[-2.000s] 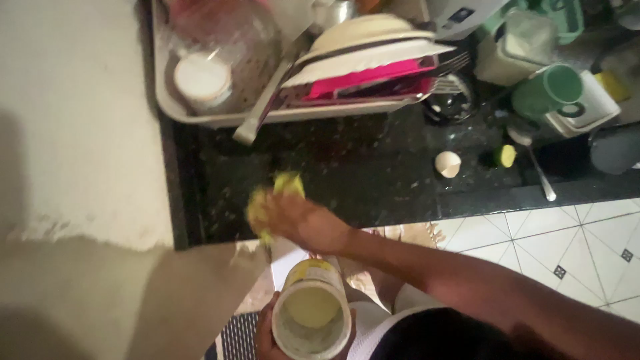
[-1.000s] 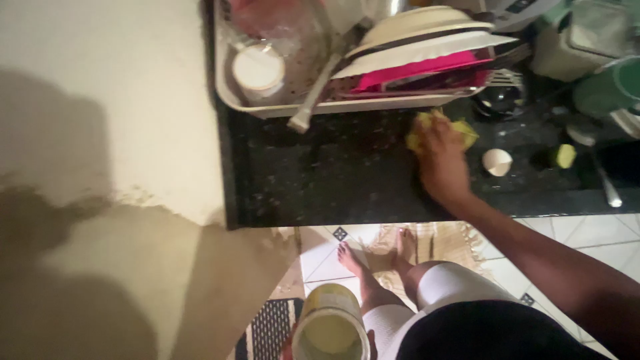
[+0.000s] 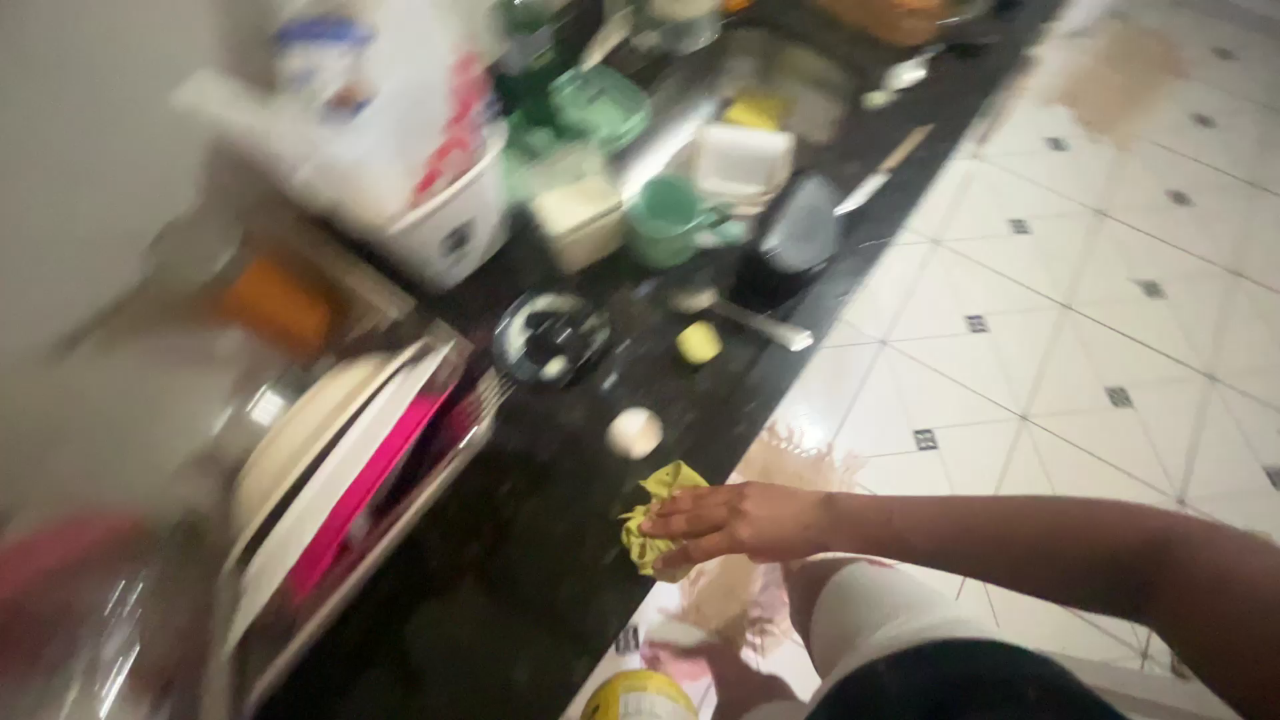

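Observation:
My right hand (image 3: 735, 520) presses a crumpled yellow cloth (image 3: 655, 520) on the front edge of the black stone countertop (image 3: 480, 580). Just beyond the cloth lies a small, pale, rounded thing, perhaps an eggshell (image 3: 635, 432). Past it are a yellow-green piece, perhaps cut lime (image 3: 699, 343), and a spoon (image 3: 765, 325). At the bottom edge shows part of a yellow and white tub (image 3: 640, 697); my left hand is out of the picture.
A dish rack (image 3: 450, 465) with plates stands at the left. Farther along the counter are a green mug (image 3: 665, 220), a dark bowl (image 3: 800, 225), a white container (image 3: 742, 165) and a knife (image 3: 885, 170). Tiled floor (image 3: 1060, 350) lies at the right. The view is blurred.
The view has turned strongly toward the far part of the counter. My right hand, still on the yellow cloth, has come from beside the rack to the counter's front edge.

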